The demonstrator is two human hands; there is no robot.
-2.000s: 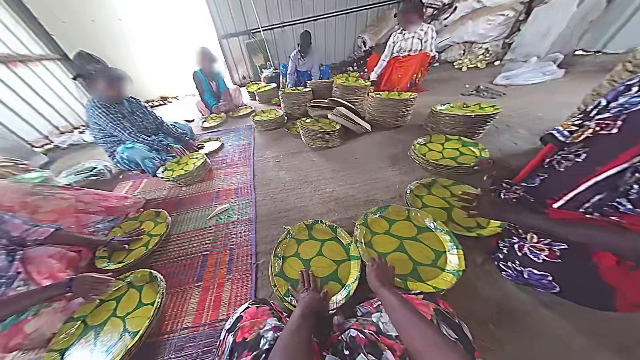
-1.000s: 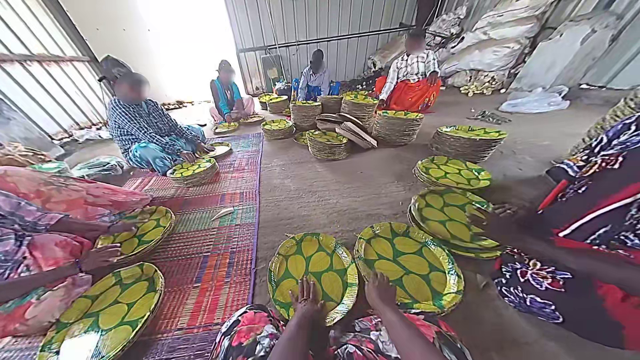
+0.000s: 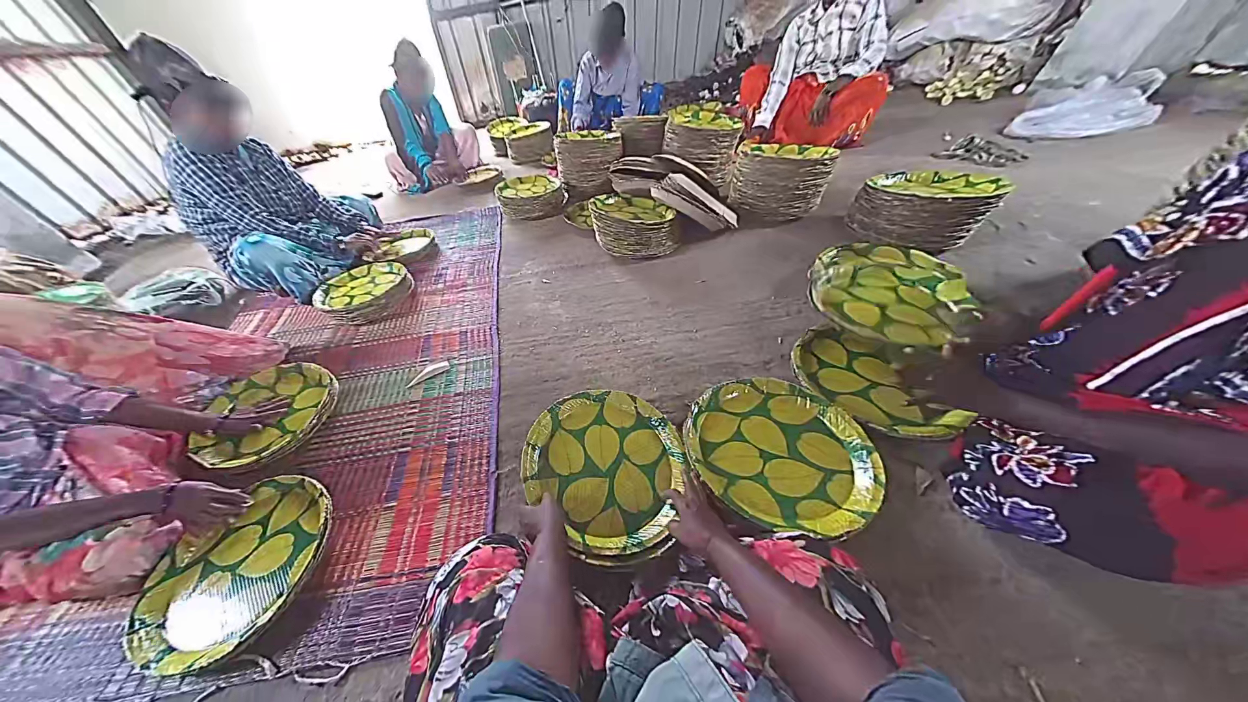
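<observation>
Two low stacks of round green plates with a yellow leaf print lie on the floor before my knees. The left plate stack sits between my two hands. My left hand is at its lower left rim, and my right hand is at its lower right rim, beside the neighbouring stack. Both hands appear to hold the top plate by its edges, though the fingers are partly hidden. The right plate stack lies just right of it, with nobody's hand on top.
A woven striped mat covers the floor at left, where co-workers handle similar plates. At right, a co-worker's arm reaches to a blurred plate. Tall plate stacks stand farther back. A plastic bag lies at upper right.
My hands have moved from lying on the two stacks to either side of the left stack. The co-worker at right has raised or shifted a plate over the stacks there.
</observation>
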